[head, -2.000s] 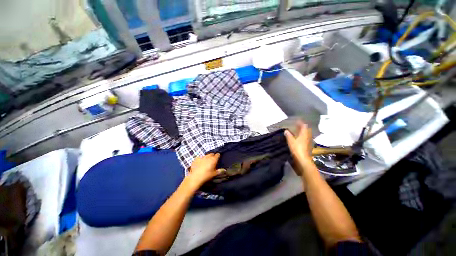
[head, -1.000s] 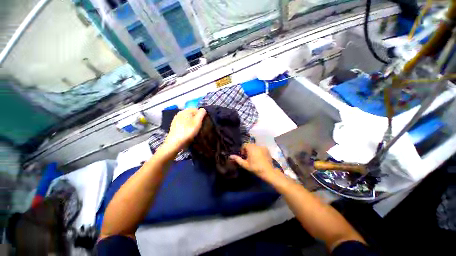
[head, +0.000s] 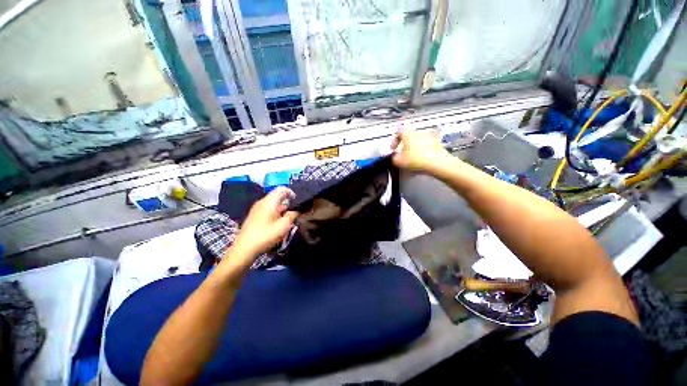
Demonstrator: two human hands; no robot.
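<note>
My left hand (head: 269,223) grips the left end of the black garment part (head: 377,215). My right hand (head: 416,151) grips its upper right corner, raised higher. The black part hangs open between them, with dark brown cloth (head: 339,215) showing inside. The plaid garment (head: 217,232) lies behind and to the left, partly hidden by my left hand and the black cloth. The navy padded board (head: 286,317) is in front, below the held cloth. The steam iron (head: 501,300) rests at the right, by the edge of the iron rest (head: 444,260).
A white cloth (head: 497,256) lies behind the iron, partly behind my right arm. Yellow hoses (head: 572,154) and cables run at the upper right. A white-covered table (head: 56,301) with dark cloth stands at the left. A blue bolster (head: 277,179) is behind the plaid.
The black part was stretched low over the board, then bunched; now it is lifted and spread behind the board. My right hand has moved up and away. More of the board shows.
</note>
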